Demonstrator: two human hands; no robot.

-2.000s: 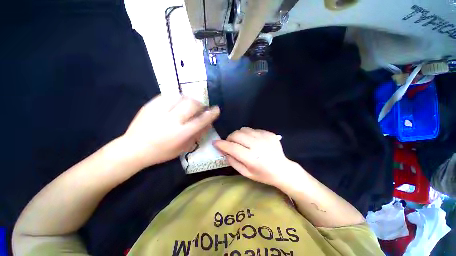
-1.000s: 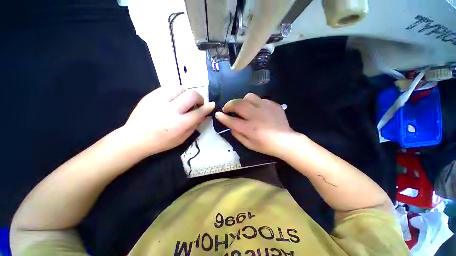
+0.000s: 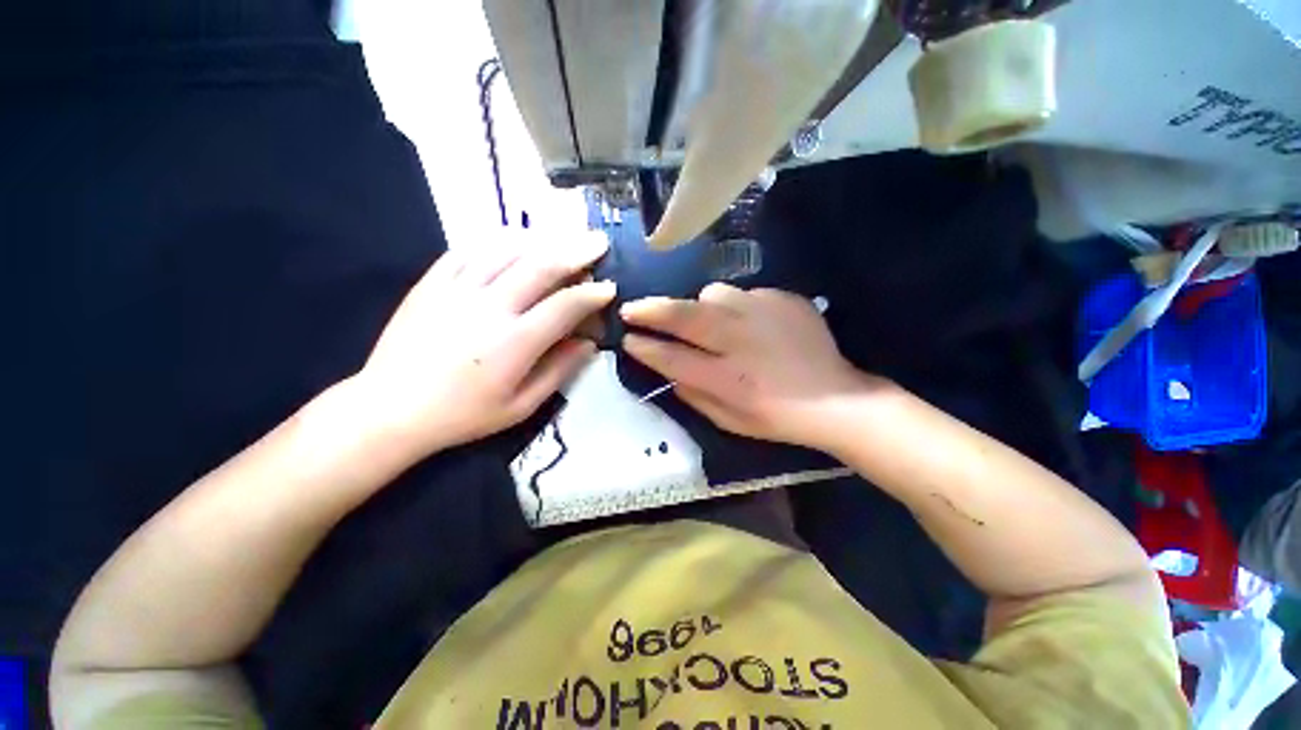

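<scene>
Black fabric (image 3: 186, 214) covers the left side, the lap and the area right of the needle. My left hand (image 3: 492, 335) presses on it over the white machine bed, fingertips at the narrow fabric edge below the presser foot (image 3: 614, 193). My right hand (image 3: 742, 357) pinches the same edge from the right, its fingertips close to the left ones. A thin light pointed sliver sticks out from under my right hand, and a small pale tip shows behind its knuckles; what tool it is I cannot tell. The sewing machine head (image 3: 1113, 114) is above.
The white machine bed (image 3: 606, 442) has a ruler strip along its front edge and a wavy black line. At right are a blue bin (image 3: 1206, 364), a pale hanging strip (image 3: 1141, 328), a red plastic crate (image 3: 1187, 535) and white scraps (image 3: 1238, 670). A grey shape is at the right rim.
My right hand has moved up from the bed's front edge to beside my left fingertips. My left fingers have spread forward toward the presser foot. The machine head appears lower and larger in view.
</scene>
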